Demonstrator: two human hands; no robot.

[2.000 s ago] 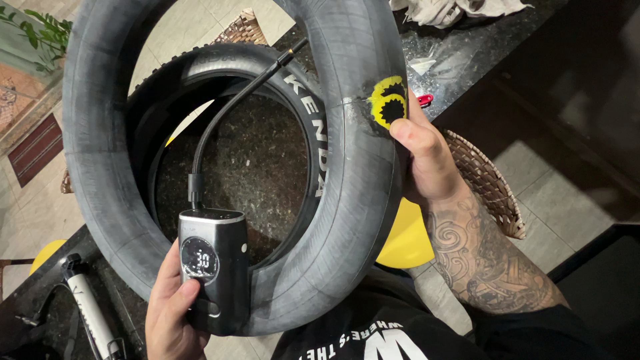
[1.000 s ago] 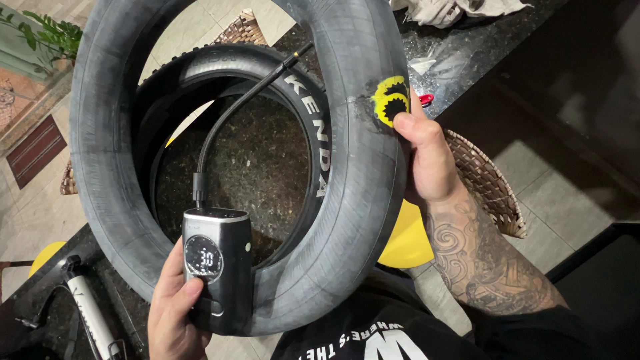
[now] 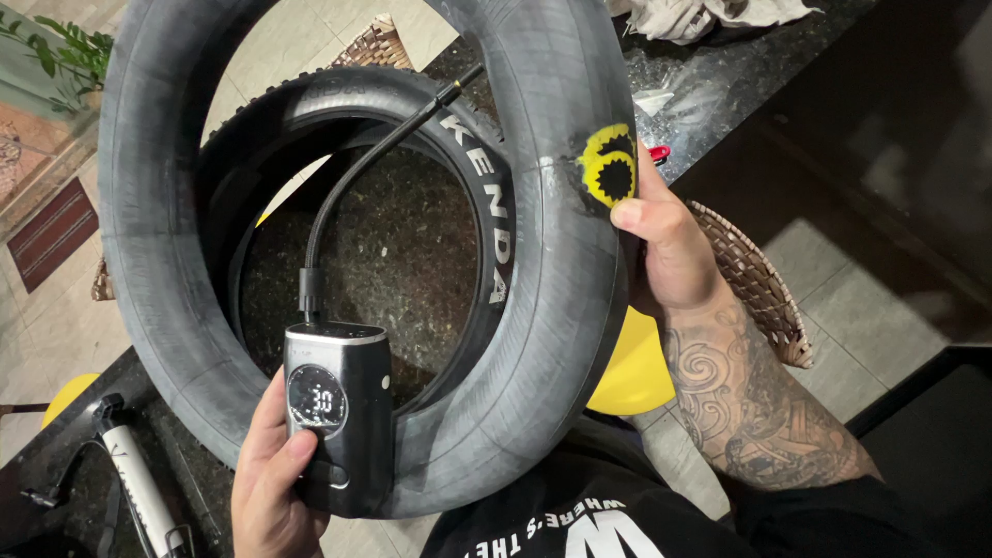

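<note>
My left hand (image 3: 275, 473) grips a black and silver portable electric air pump (image 3: 339, 418) with a lit round display. A braided hose (image 3: 341, 186) rises from the pump to the inner side of an inflated grey inner tube (image 3: 535, 271); the tube hides the joint with the valve. My right hand (image 3: 670, 232) holds the tube's right side, thumb beside yellow-edged black patches (image 3: 611, 167), its fingers hidden behind. Behind the tube, a black Kenda tire (image 3: 488, 194) with a knobby tread rests on the dark speckled countertop (image 3: 372, 256).
A white hand pump (image 3: 139, 480) with a black hose lies at the lower left. At the top right are a crumpled cloth (image 3: 697, 15) and a small red object (image 3: 659, 153). Woven seats (image 3: 752, 279), a yellow round surface (image 3: 632, 368) and a potted plant (image 3: 66, 54) stand around the counter.
</note>
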